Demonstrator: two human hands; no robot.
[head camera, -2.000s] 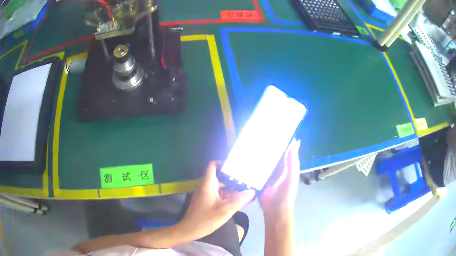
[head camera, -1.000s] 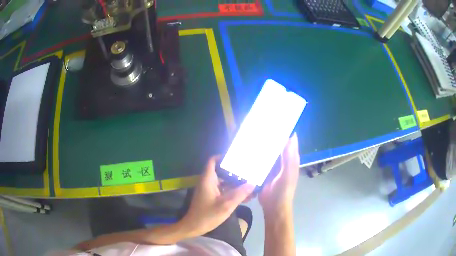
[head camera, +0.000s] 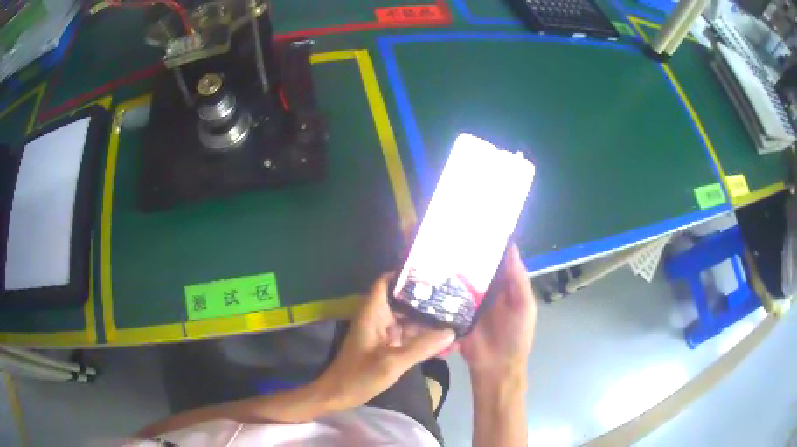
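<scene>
A smartphone (head camera: 467, 227) with a glaring white screen is held above the front edge of the green bench. Dark and pale shapes show at the bottom of its screen. My left hand (head camera: 380, 345) grips its lower left side, with the thumb across the bottom edge. My right hand (head camera: 502, 319) holds its lower right side. The fingers behind the phone are hidden.
A test fixture (head camera: 232, 157) with a silver centre stands at the left on the green mat (head camera: 559, 113). A white sheet on a black board (head camera: 48, 201) lies further left. A black tray (head camera: 568, 16) is at the back. A blue stool (head camera: 712, 284) stands on the floor at right.
The phone screen has gone from fully white to showing dark and pale shapes at its bottom. The view has shifted slightly. Both hands keep their hold.
</scene>
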